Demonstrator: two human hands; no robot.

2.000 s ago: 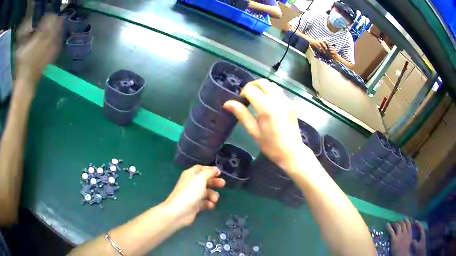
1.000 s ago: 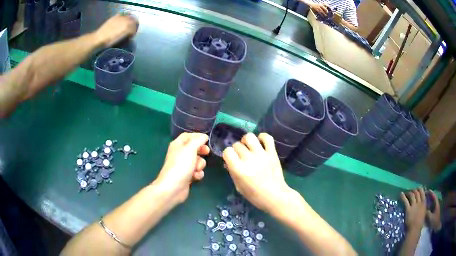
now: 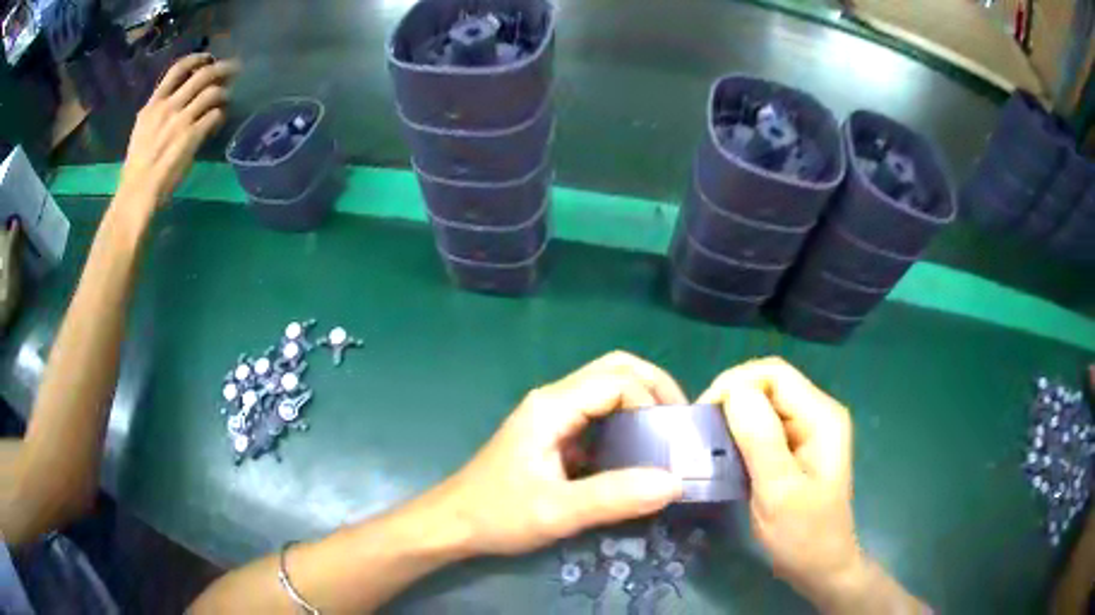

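A dark grey housing (image 3: pixel 672 451) is held on its side in front of me, with a side wall and a small slot facing me. My left hand (image 3: pixel 588 451) grips it from the left, thumb along its lower edge. My right hand (image 3: pixel 787 463) grips its right end. What the right fingertips do at the far side is hidden. A pile of small fittings (image 3: pixel 624 571) lies just below the hands, partly covered by them. A tall stack of housings (image 3: pixel 480 156) stands beyond the hands.
Two more stacks (image 3: pixel 757 204) (image 3: pixel 871 228) stand at right, a short stack (image 3: pixel 286 162) at left. Fittings lie in piles at left (image 3: pixel 270 390) and far right (image 3: pixel 1059 457). A neighbour's arm (image 3: pixel 90 348) reaches in at left. More housings (image 3: pixel 1039 180) stand at far right.
The housing beside the tall stack has been picked up and turned on its side between both hands, nearer to me. The view has shifted. The neighbour's hand has moved left from the short stack.
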